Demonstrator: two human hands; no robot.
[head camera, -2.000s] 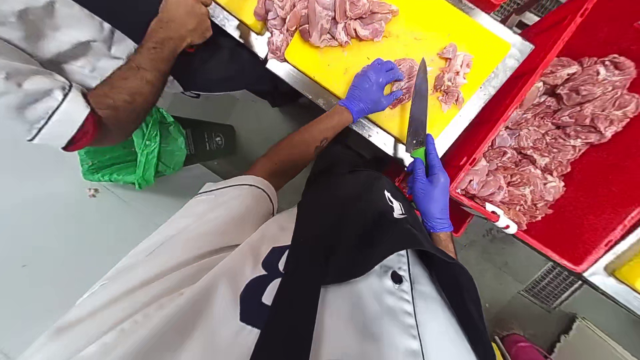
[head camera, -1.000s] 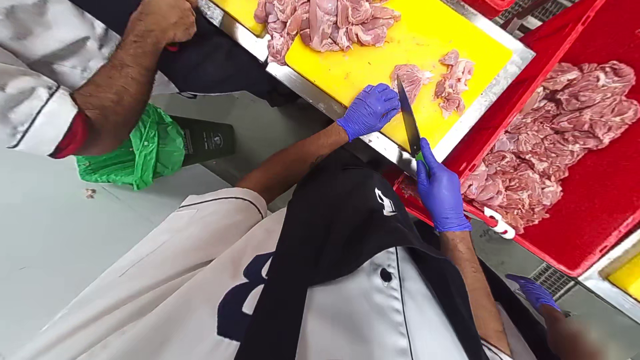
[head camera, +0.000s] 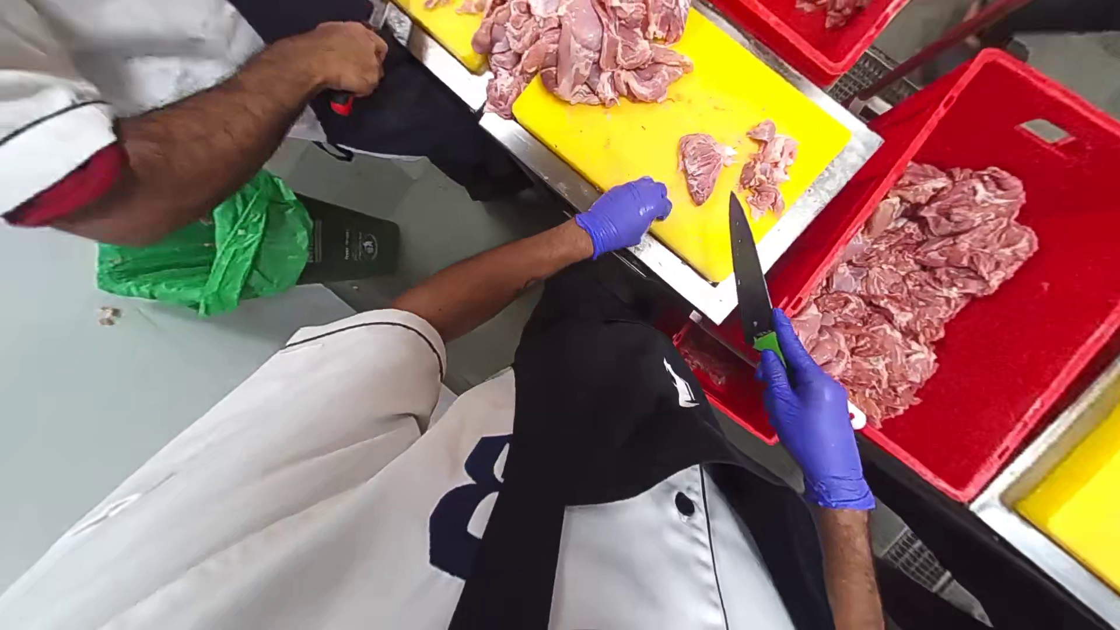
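My right hand (head camera: 809, 407), in a purple glove, grips the green handle of a kitchen knife (head camera: 748, 262); its blade points up beside the near right corner of a yellow cutting board (head camera: 604, 144). My left hand (head camera: 626, 213), gloved too, is curled at the board's near edge, with nothing visible in it. Just beyond it lies a piece of raw meat (head camera: 703, 166), and right of that a few small meat trimmings (head camera: 768, 166). A large heap of raw meat (head camera: 582, 44) covers the far left of the board.
On the right, a red plastic crate (head camera: 1041, 350) holds a heap of cut meat (head camera: 945, 254). Another red crate (head camera: 787, 31) stands beyond the board. At left are a co-worker's forearm (head camera: 219, 122), a hand around a red-and-black handle, and a bin with a green liner (head camera: 219, 249).
Two seconds ago my left hand touched the meat piece; it has since drawn back to the board's edge. The knife has moved away from the piece, toward the crate side.
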